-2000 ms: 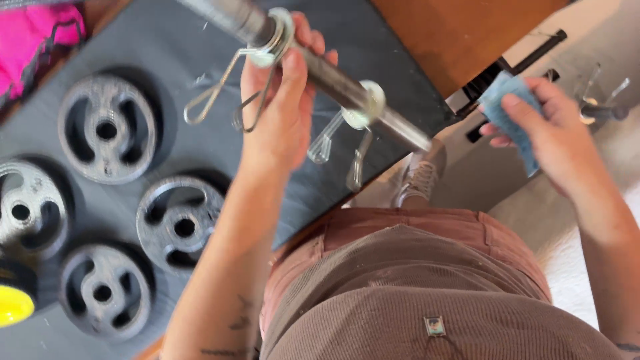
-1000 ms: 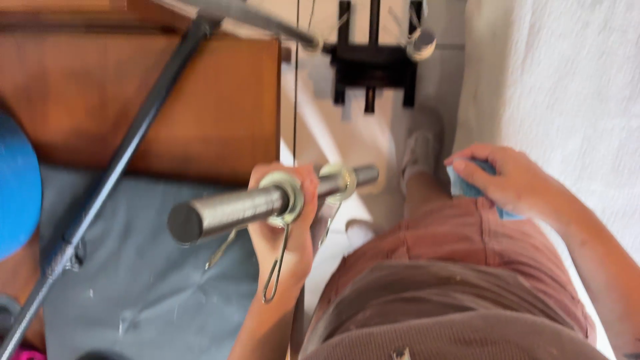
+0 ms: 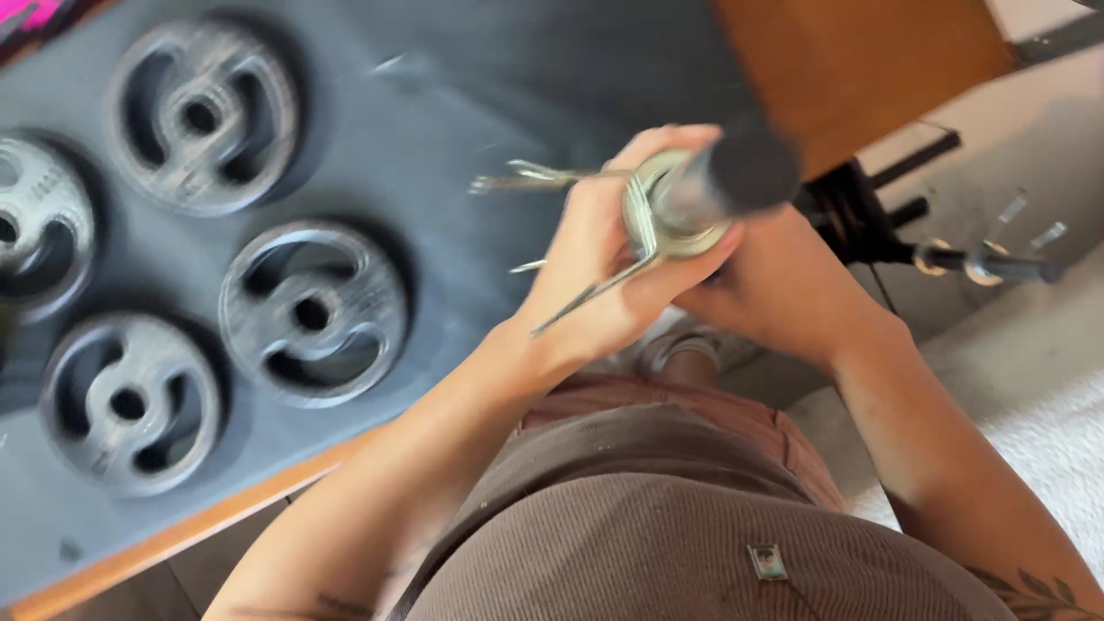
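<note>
My left hand is closed around a steel dumbbell bar, whose dark round end points up toward the camera. A spring collar sits on the bar at my fingers, its wire handles reaching down across the hand. More wire handles stick out left of the hand. My right hand is behind and beside the bar, close against the left one; its fingers are mostly hidden, and neither its grip nor the blue cloth can be made out.
Several grey weight plates lie on the black mat over a wooden table. A black metal stand with a short bar bearing collars is beyond the right hand. A light fluffy rug lies at the right.
My right hand, apart from the bar with a blue cloth earlier, has come in beside the left hand at the bar. The bar has been tilted so its end points up. The view has swung back over the plates.
</note>
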